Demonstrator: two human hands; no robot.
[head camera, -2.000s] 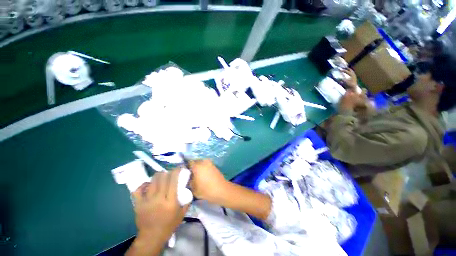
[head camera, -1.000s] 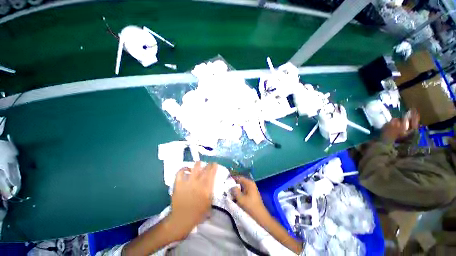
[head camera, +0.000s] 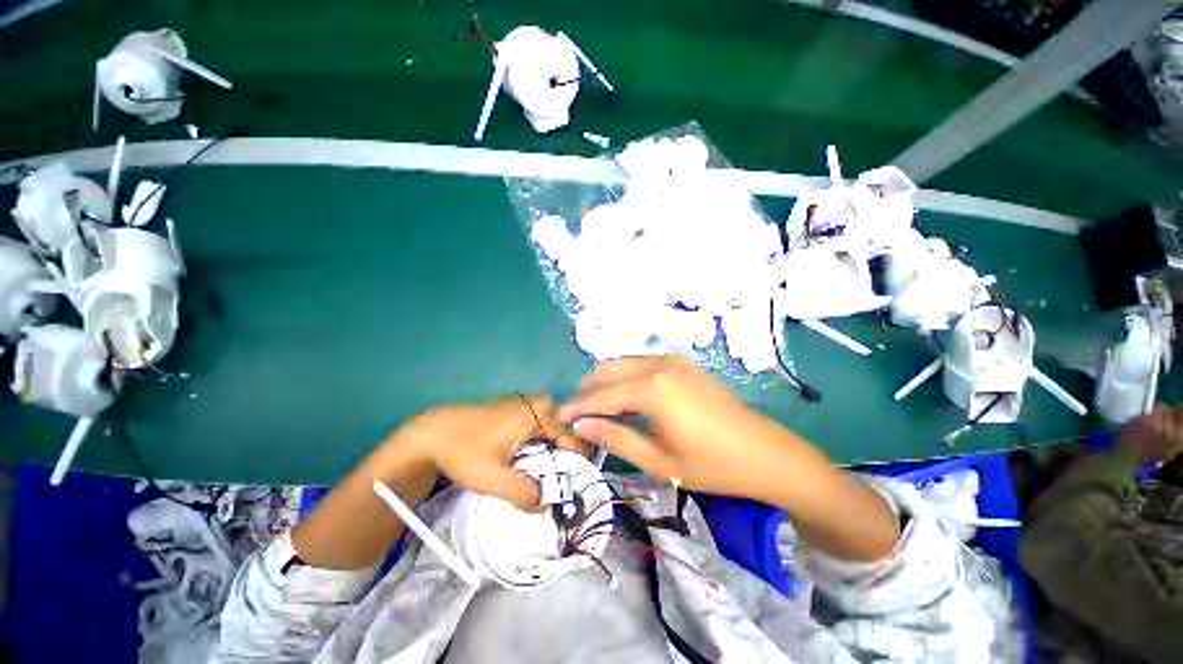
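Note:
A white round camera housing (head camera: 500, 538) is held over my lap, its open side with coloured lead wires (head camera: 603, 525) facing up. One white antenna (head camera: 426, 532) sticks out to its left. My left hand (head camera: 487, 448) is closed around the upper left of the housing, with the thumb at its opening. My right hand (head camera: 649, 415) is above the opening with thumb and forefinger pinched near a thin dark wire. The fingertips partly hide what they pinch.
White small covers (head camera: 675, 260) lie piled on a clear bag. Part-built cameras stand at the left (head camera: 130, 292) and right (head camera: 989, 363) of the green bench. More ride on the conveyor belt (head camera: 324, 78). Blue bins (head camera: 999, 499) flank my lap. Another person's sleeve (head camera: 1103, 545) is at right.
The view has swung left, showing the left camera group. The housing is now turned with its wired opening up, and my right hand has moved from its side to above the opening.

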